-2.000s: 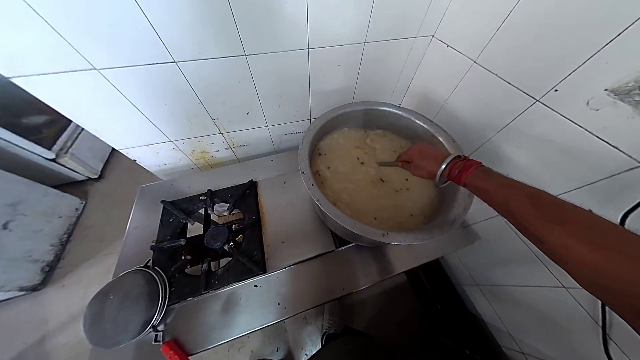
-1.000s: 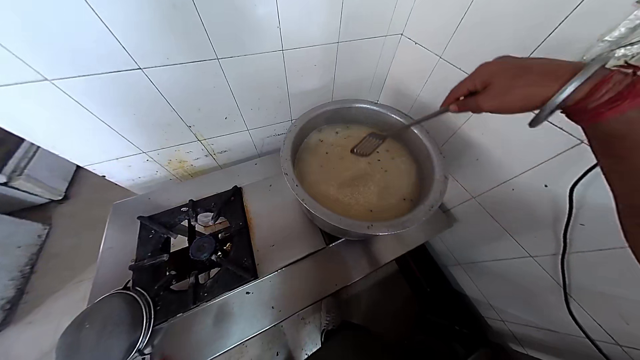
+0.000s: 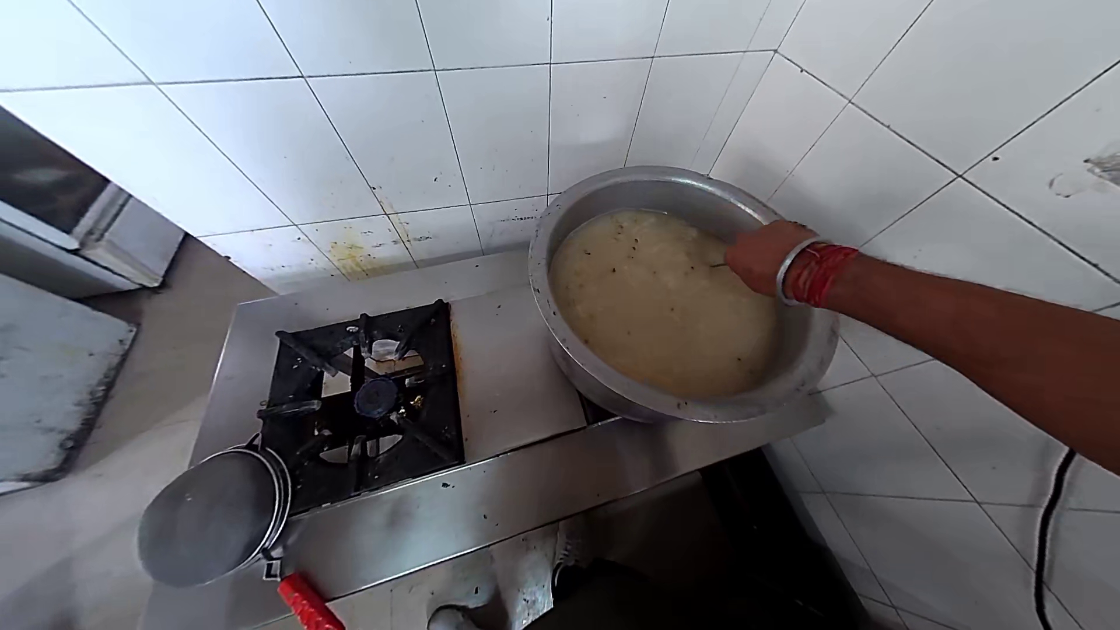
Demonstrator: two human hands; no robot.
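My right hand (image 3: 770, 256), with a metal bangle and red threads at the wrist, reaches over the right side of a large metal pot (image 3: 604, 385). It is closed on the thin handle of a utensil (image 3: 719, 264), whose lower end is hidden in the pale, cloudy liquid (image 3: 665, 306) with small dark bits. The pot stands on the right part of a steel stove (image 3: 516, 376). My left hand is out of view.
Left of the pot is a black burner grate (image 3: 376, 398). Round metal pans or lids (image 3: 210, 518) and a red handle (image 3: 306, 602) lie at the front left corner. Tiled walls (image 3: 490, 122) stand behind and right. A black cable (image 3: 1046, 534) hangs at right.
A second ago my right hand held the slotted utensil's head up in view above the liquid. The hand is now lower and over the pot, with that head out of sight.
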